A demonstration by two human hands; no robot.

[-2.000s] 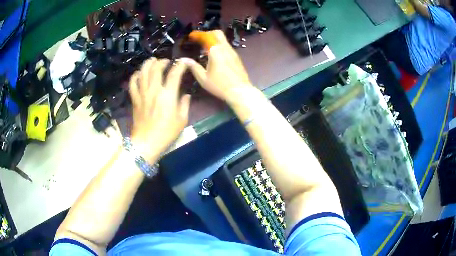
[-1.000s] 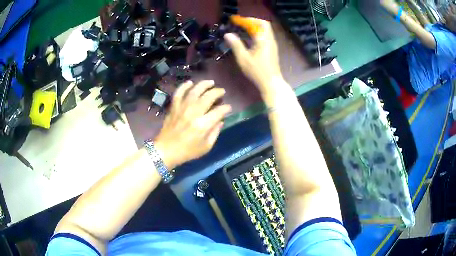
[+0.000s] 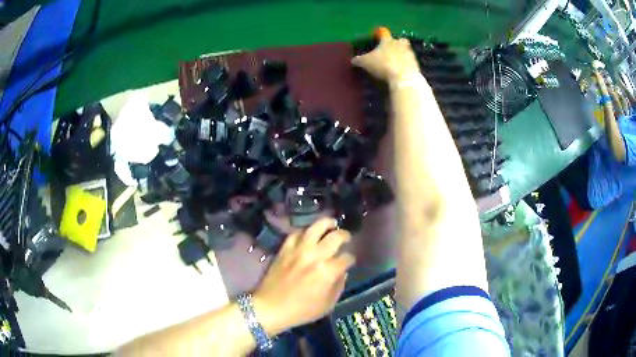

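Black plug housings (image 3: 303, 200) with metal prongs lie heaped on the brown-red mat (image 3: 324, 77). My left hand (image 3: 303, 268), with a metal watch on the wrist, is at the near edge of the heap. Its fingers are curled, and I cannot tell whether anything is in them. My right hand (image 3: 390, 59) is stretched out to the far end of the housing rows (image 3: 453, 104). An orange finger cot (image 3: 381, 33) is on one of its fingers. Its fingertips are small and blurred, so any housing in them cannot be made out.
A yellow sponge (image 3: 84, 217) and a pale board (image 3: 132, 279) are at left. A round fan-like grille (image 3: 503, 85) stands beyond the rows. Circuit boards (image 3: 369, 324) fill a bin below my forearms. A greenish bag (image 3: 526, 279) lies at right. Another person's arm (image 3: 614, 129) shows at far right.
My right hand has moved from over the heap to the far end of the housing rows. My left hand is lower, at the heap's near edge. The view has shifted forward over the bench.
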